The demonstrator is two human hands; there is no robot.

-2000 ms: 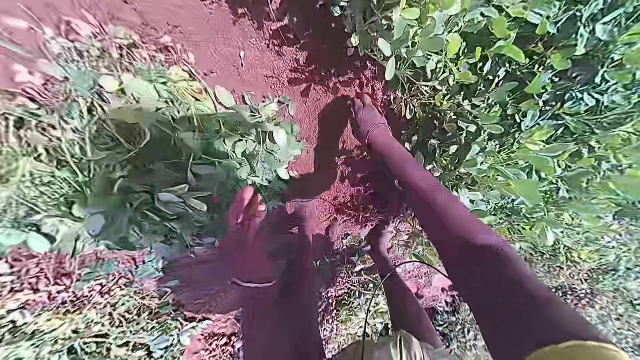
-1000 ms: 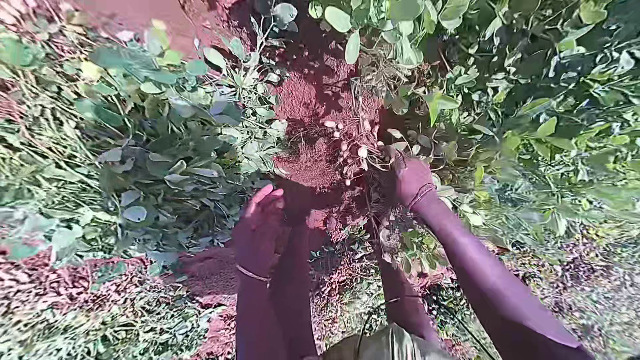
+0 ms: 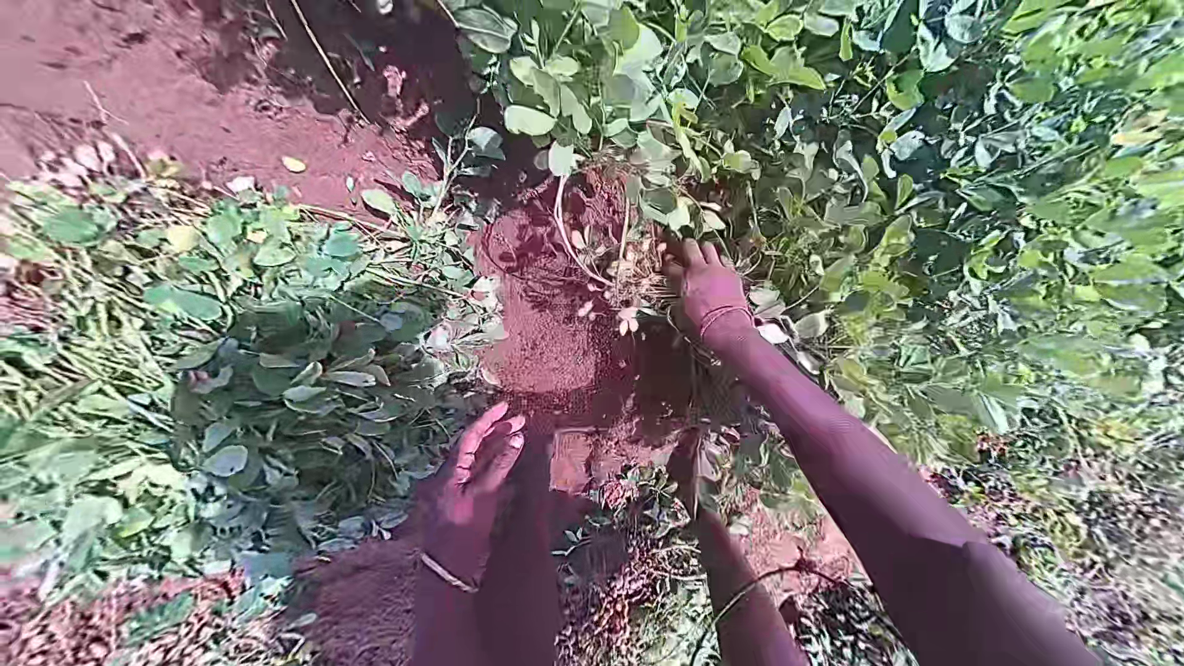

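Observation:
My right hand [image 3: 708, 287], with a thin band at the wrist, reaches to the base of a leafy peanut plant [image 3: 647, 92]. Its fingers are at the stems and roots, partly hidden by leaves; whether they grip is hard to tell. Pale peanut pods [image 3: 629, 319] hang among the roots just left of these fingers, over reddish soil [image 3: 546, 342]. My left hand [image 3: 481, 467], a pale band on its wrist, is held lower left of the pods with fingers apart and nothing in it.
A heap of pulled leafy plants [image 3: 305, 370] lies on the left. Dense green plants [image 3: 971, 185] stand on the right. Bare red soil [image 3: 213, 120] stretches across the upper left. My legs and a thin dark curved stem or cord [image 3: 749, 583] show at the bottom.
Two seconds ago my right hand was near the soil with no pods visible by it; then pods and roots showed beside it. It has since moved upward with them. My left hand stays apart and empty.

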